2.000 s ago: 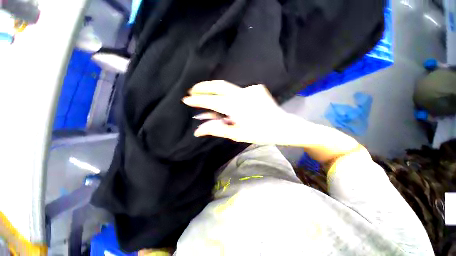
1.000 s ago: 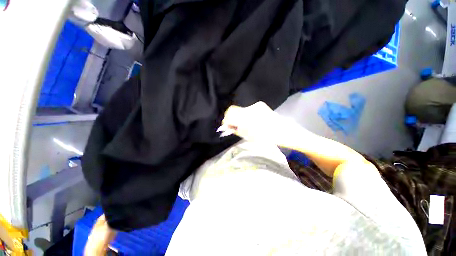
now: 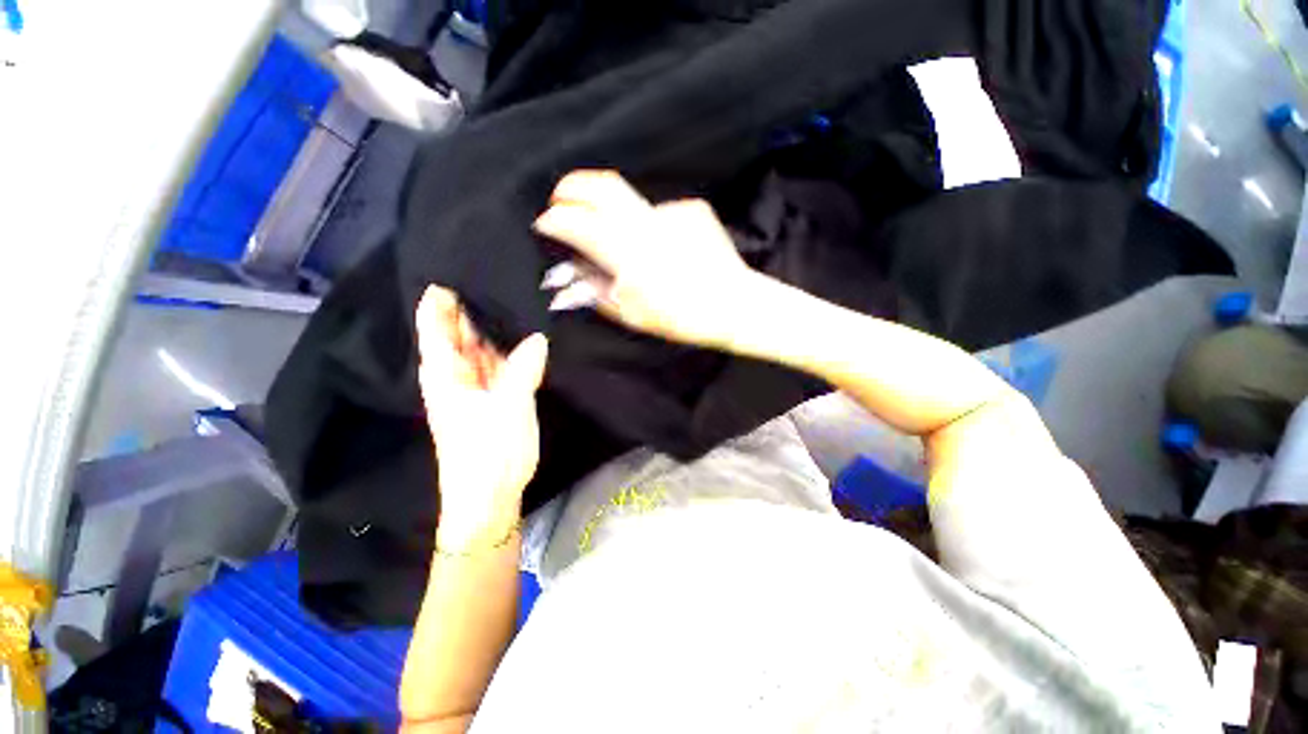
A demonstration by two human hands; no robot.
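Observation:
The black garment [image 3: 474, 187] lies in loose folds across my lap and away from me. A white label [image 3: 968, 122] shows on its upper right part. My left hand [image 3: 481, 409] is over the garment's left side, palm inward, with thumb and fingers apart; no cloth is clearly pinched. My right hand [image 3: 646, 265] is just to its upper right, over the garment, with fingers curled around small thread snips [image 3: 574, 286]. Only the silvery blades show, pointing left towards my left hand. No thread can be made out.
A white tabletop edge [image 3: 122, 215] runs down the left. A blue crate [image 3: 287, 631] with a white paper label is at lower left. Grey stand parts [image 3: 158, 480] stand beside it. Brown plaid garments [image 3: 1248, 574] lie at lower right. A light blue scrap [image 3: 1030, 370] is on the floor.
My left hand has come up from the lower left onto the garment. My right hand has moved up and left with the snips. The garment has been turned, and its white label now shows.

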